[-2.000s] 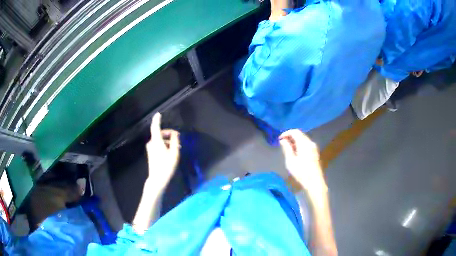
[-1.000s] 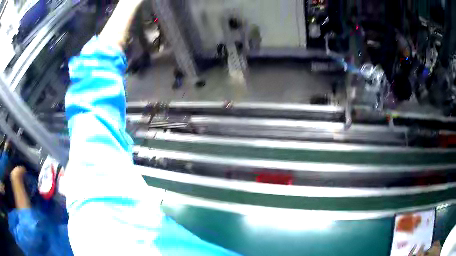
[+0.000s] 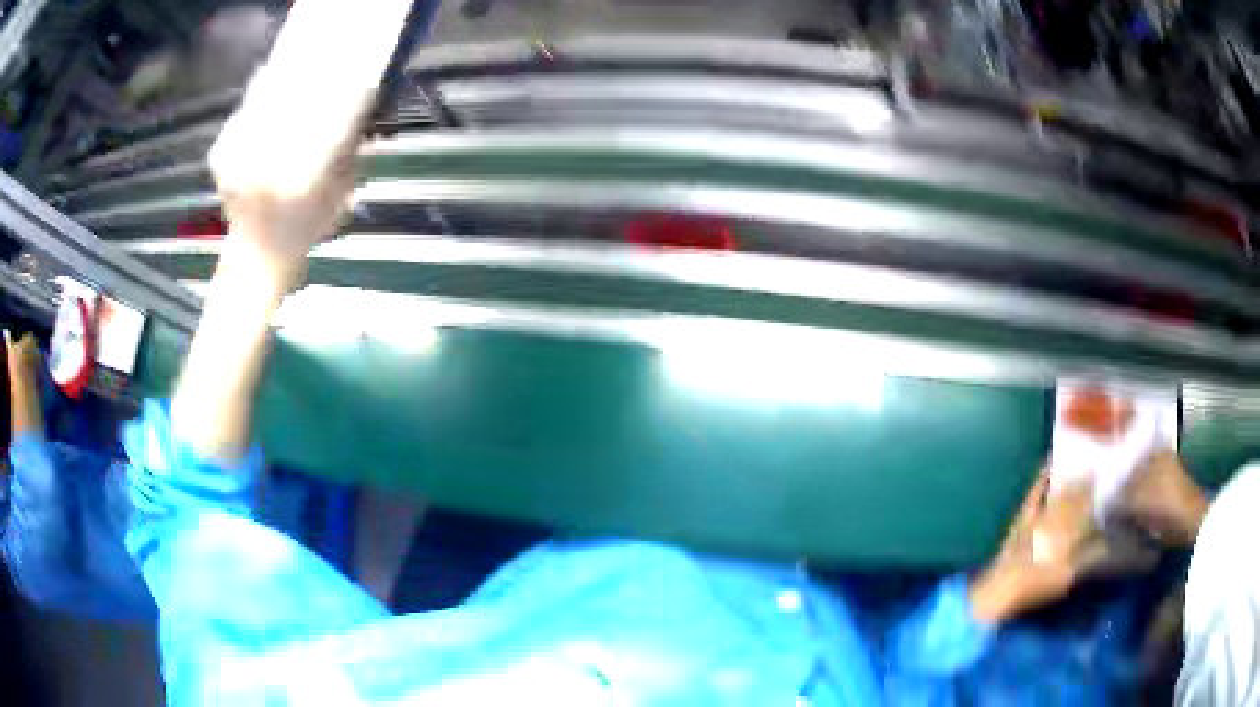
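Note:
My left hand [image 3: 283, 180] is raised at the upper left, blurred, with the arm stretched up over the bench. It is shut on a long flat thing [image 3: 332, 62], bright white with a dark blue edge, tilted and cut off by the top edge of the view. What lies on its surface cannot be told through glare and blur. My right hand is not in view.
The green bench [image 3: 580, 442] runs across the middle, with metal rails [image 3: 553, 269] and red items [image 3: 681, 232] behind. At right another person's hands [image 3: 1057, 532] work at a white board [image 3: 1154, 414] with copper-coloured parts. Another worker's arm [image 3: 25, 387] shows far left.
The view has swung from floor and stool area to the bench and rails. My left hand, cut off at the top a second ago, now shows with the flat thing. My right hand has left view.

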